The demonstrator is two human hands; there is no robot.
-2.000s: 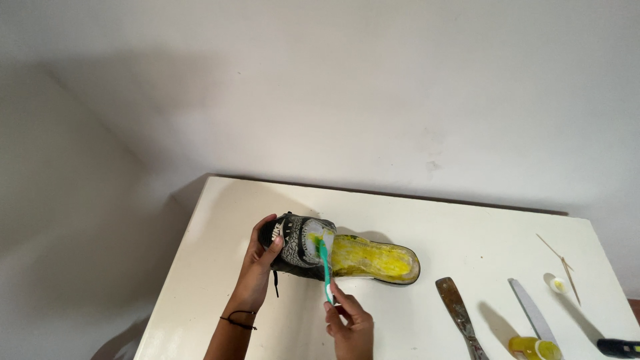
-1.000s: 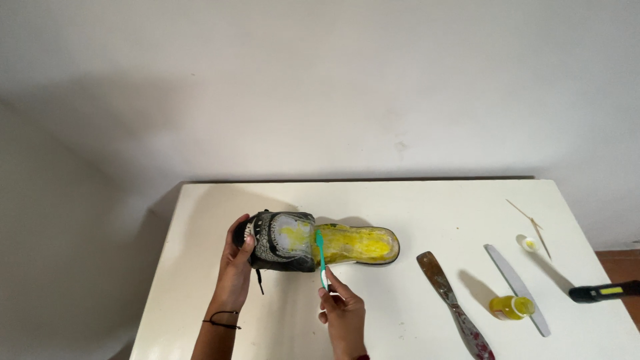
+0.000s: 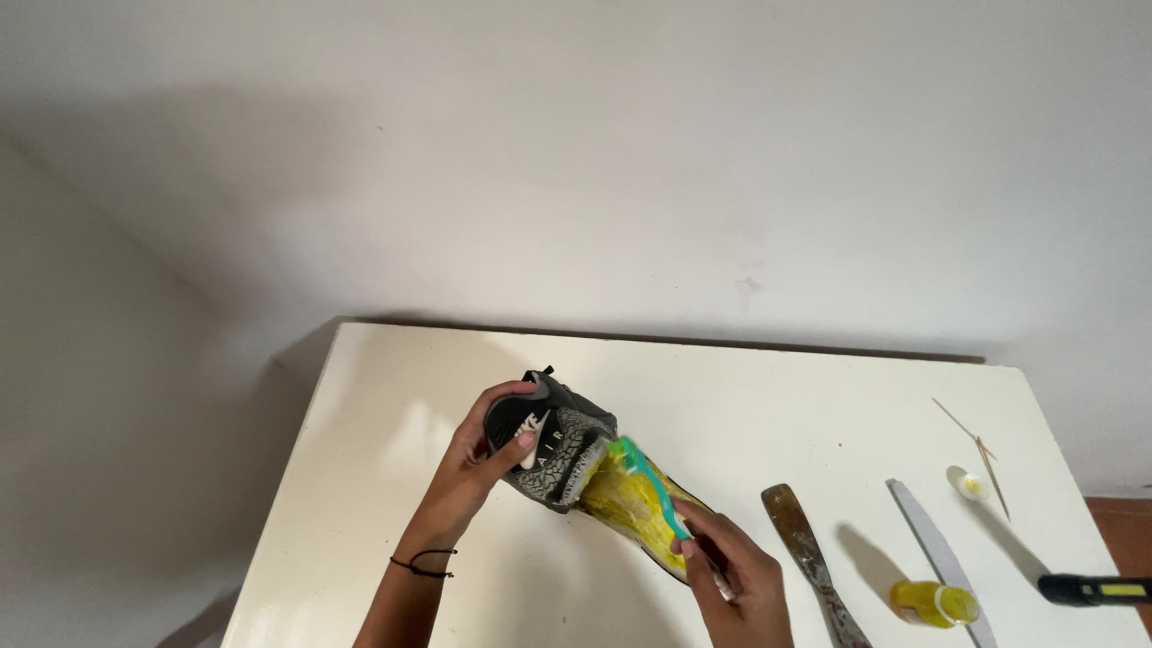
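My left hand [image 3: 486, 445] grips the heel of a black and grey Nike sneaker upper [image 3: 562, 441], with its thumb on the logo. The upper is partly separated from its sole [image 3: 625, 504], whose exposed inner face is coated with yellow glue. My right hand [image 3: 733, 571] holds a green toothbrush [image 3: 661, 493] by its handle. The brush head, smeared with yellow-green, rests at the place where upper and sole meet. Part of the sole is hidden behind my right hand.
On the white table [image 3: 405, 360], right of the sneaker, lie a stained spatula-like tool [image 3: 805, 549], an open bottle of yellow glue [image 3: 931, 603], a grey curved strip [image 3: 936, 549], a white cap [image 3: 972, 486], thin sticks [image 3: 985, 450] and a black flashlight [image 3: 1093, 589]. A wall stands behind.
The sneaker has turned from lying crosswise to a slant, its heel now facing up toward the camera. My right hand and the toothbrush have moved along with it.
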